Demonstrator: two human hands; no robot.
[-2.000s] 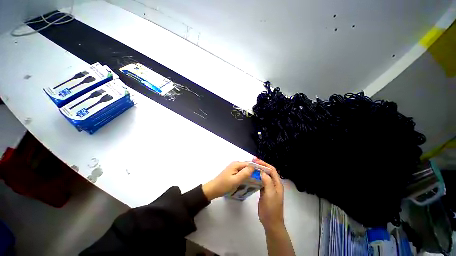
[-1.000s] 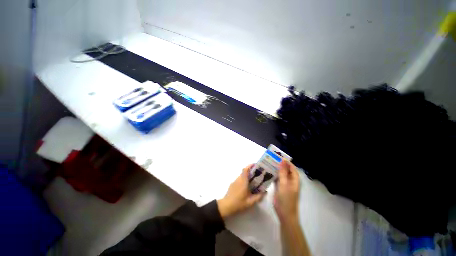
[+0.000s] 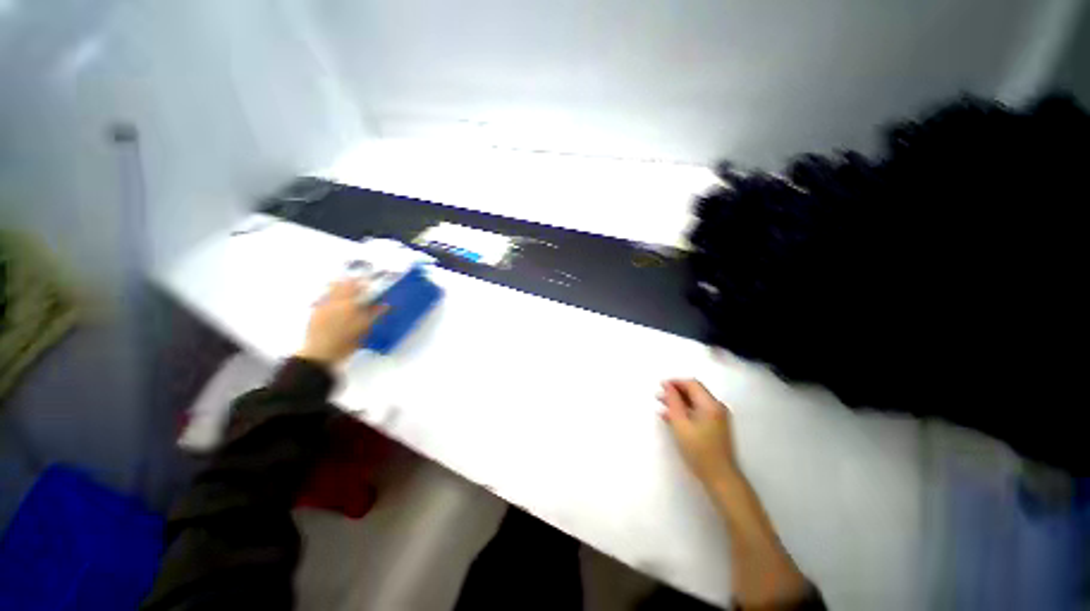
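My left hand point(image 3: 341, 320) is at the near left side of the packed retail boxes point(image 3: 406, 308), its fingers on a box at the stack. Motion blur hides which box edges it touches. The boxes show pale printed tops and blue sides. My right hand point(image 3: 703, 427) is over the white tabletop point(image 3: 562, 394), with nothing visible in it and its fingers loosely curled apart from the thumb.
A large black cable pile point(image 3: 885, 263) covers the right side. A white-and-blue packet point(image 3: 466, 242) lies on the black strip point(image 3: 598, 265) with thin pale strands nearby. A blue bin point(image 3: 78, 543) stands at lower left. Blurred blue-and-white items are at lower right.
My left hand has moved left to the box stack, and my right hand has let go of the retail box. The view has turned left.
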